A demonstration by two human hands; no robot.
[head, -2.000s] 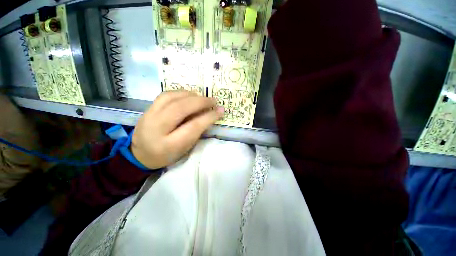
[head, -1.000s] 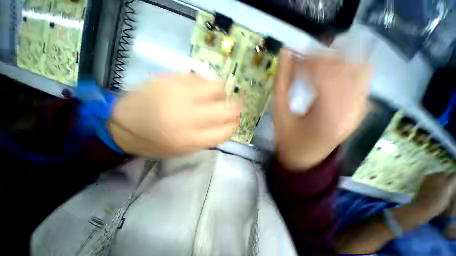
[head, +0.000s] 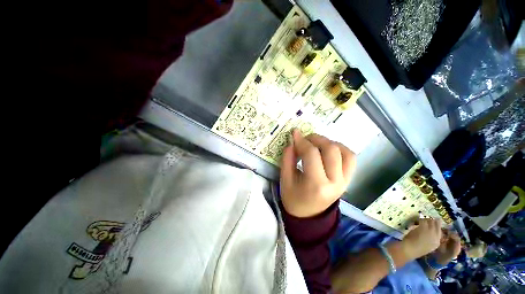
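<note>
A pale yellow printed circuit board (head: 253, 106) lies tilted across the conveyor rails, with copper and yellow coils (head: 311, 60) and black blocks (head: 319, 34) at its far edge. My right hand (head: 316, 172) is over the board's near right corner, thumb and forefinger pinched together on or just above the surface. Whether a small part is between the fingertips is too small to tell. My left hand is out of the picture; only the dark red left sleeve (head: 172, 40) shows at the upper left.
The near conveyor rail (head: 201, 135) runs along my apron. A black tray with a silvery heap (head: 411, 28) is behind the far rail, with clear plastic bags (head: 469, 72) to its right. At the right, a neighbour's hands (head: 429, 238) are at another board (head: 391, 207).
The view has swung right and tilted. My left hand has left the picture. My right hand has come down to the board's near corner, and its fingers are now pinched.
</note>
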